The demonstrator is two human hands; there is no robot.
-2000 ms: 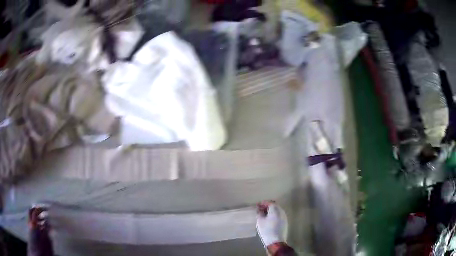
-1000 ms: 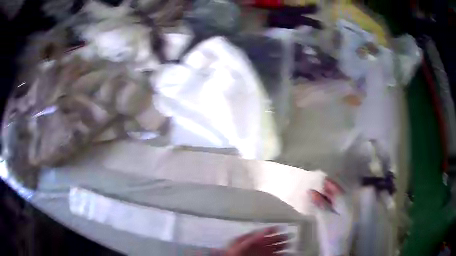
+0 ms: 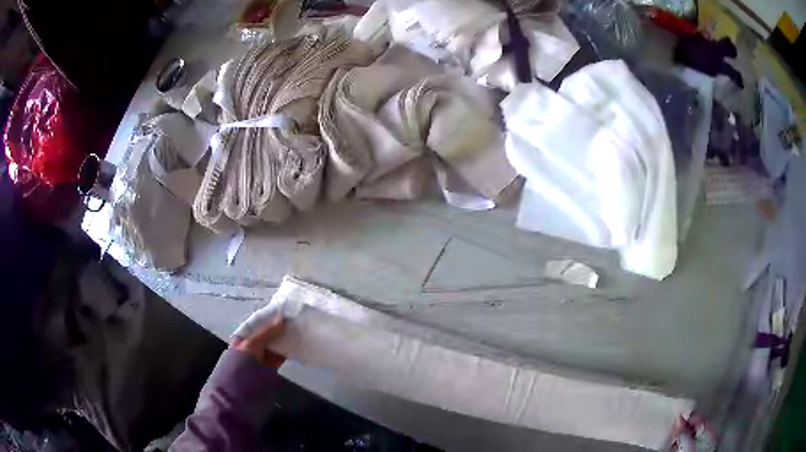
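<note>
A pinkish-beige fabric strip [image 3: 495,380] with cross creases lies along the near edge of the table. My left hand [image 3: 263,340], at the end of a purple sleeve, holds its left end, where a whiter layer shows. My right hand [image 3: 692,434] is at its right end, small and cut off by the bottom edge; its fingertips touch the strip's end, and its grip is hard to make out. The white interlining pile [image 3: 601,163] sits behind the strip, right of the middle.
A tied beige cut-piece bundle [image 3: 265,150] and loose beige pieces [image 3: 415,132] lie at the back left. A small white offcut [image 3: 573,273] lies before the pile. Dark ring handles [image 3: 91,176] show at the left table edge. A red shiny bag [image 3: 44,124] is beyond it.
The view has swung left. The beige strip that lay before the white pile is gone from there; a strip now runs along the near edge with my hands at its ends.
</note>
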